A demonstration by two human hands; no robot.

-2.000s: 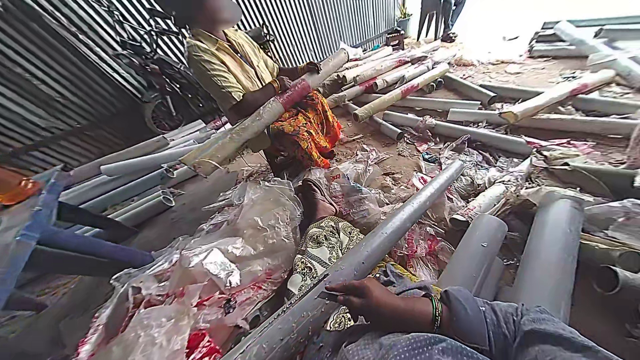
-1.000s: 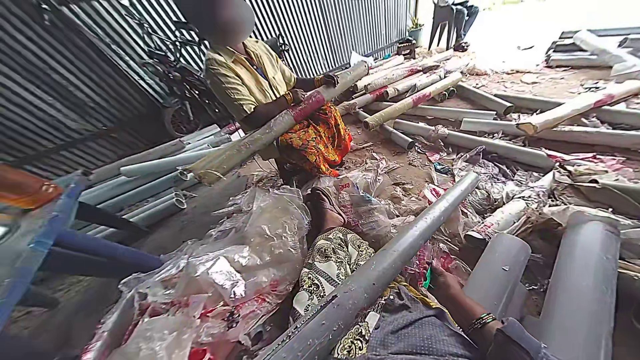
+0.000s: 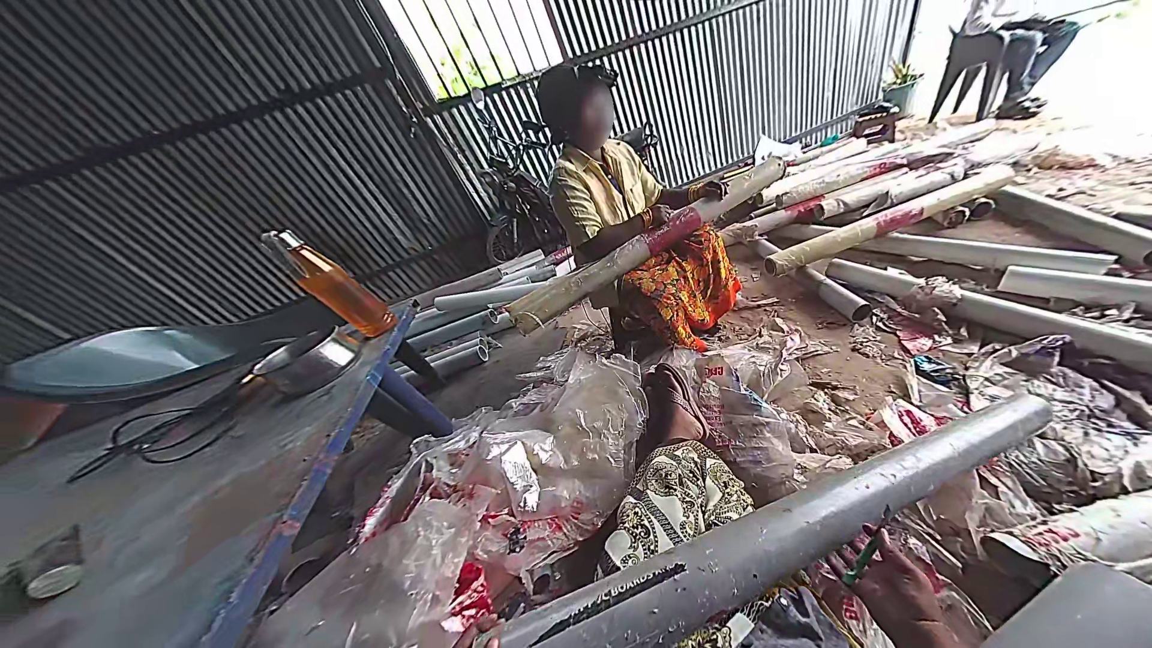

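Note:
A long grey PVC pipe (image 3: 774, 531) with printed writing lies slantwise across my lap, over patterned cloth (image 3: 679, 495). My right hand (image 3: 891, 585), just below the pipe's upper part, holds a thin green-handled tool (image 3: 862, 556), perhaps a small knife. At the bottom edge my left hand (image 3: 481, 633) barely shows, with fingertips by the pipe's near end; most of it is out of frame. Crumpled clear plastic wrapping (image 3: 558, 441) lies beside my leg.
A seated person (image 3: 607, 193) holds a brown-coated pipe (image 3: 630, 256) across the lap. At left stands a blue-edged table (image 3: 288, 531) with an amber bottle (image 3: 342, 288) and a metal pan (image 3: 310, 360). More pipes (image 3: 954, 243) lie behind at right.
The view has swung left and up, bringing the tabletop and bottle into sight. My right hand, which lay on the pipe two seconds ago, is now off it, below, holding the green tool.

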